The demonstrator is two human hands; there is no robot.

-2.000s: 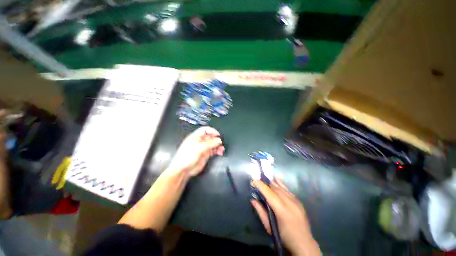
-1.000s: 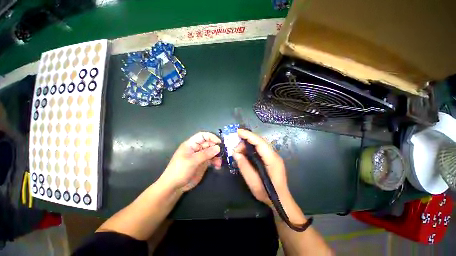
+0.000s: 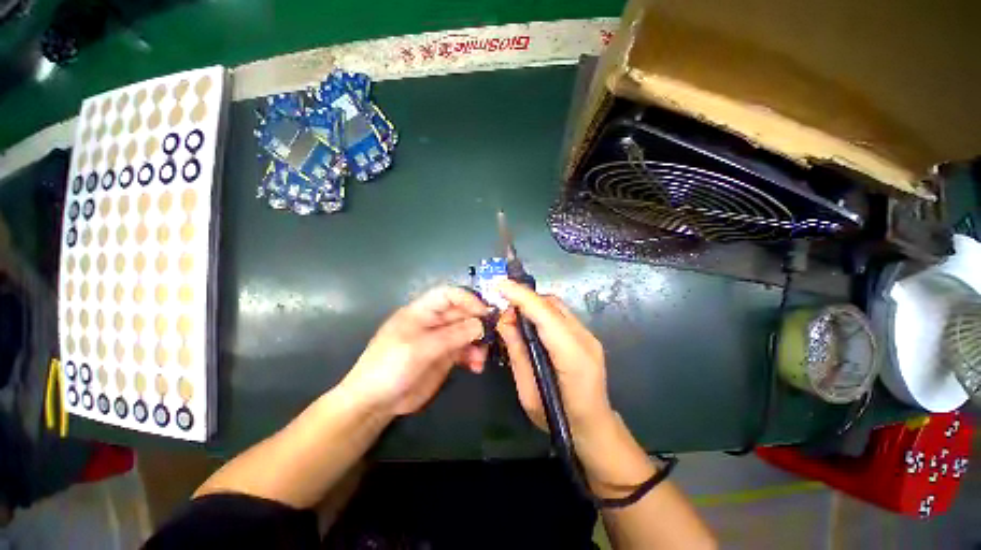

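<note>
A small blue circuit board [image 3: 494, 269] is held between my two hands, mostly hidden by my fingers. My left hand [image 3: 428, 349] grips the board's left side, with a small dark thing at its fingertips that I cannot make out. My right hand [image 3: 554, 349] holds the black soldering iron [image 3: 546, 376] and touches the board's right side. The iron's thin metal tip points up and away, past the board. Its cord runs down by my right wrist.
A white tray [image 3: 145, 252] with tan circles and some black rings lies at left. A heap of blue boards [image 3: 323, 145] is beside it. A fan [image 3: 688, 204] sits under a cardboard box [image 3: 796, 86] at right, near a round tip cleaner [image 3: 826, 352] and red bag [image 3: 914, 464].
Since one second ago, the iron has turned more upright and its metal tip now shows beyond the board. Both hands still hold the board. Earlier, my left hand was apart from it.
</note>
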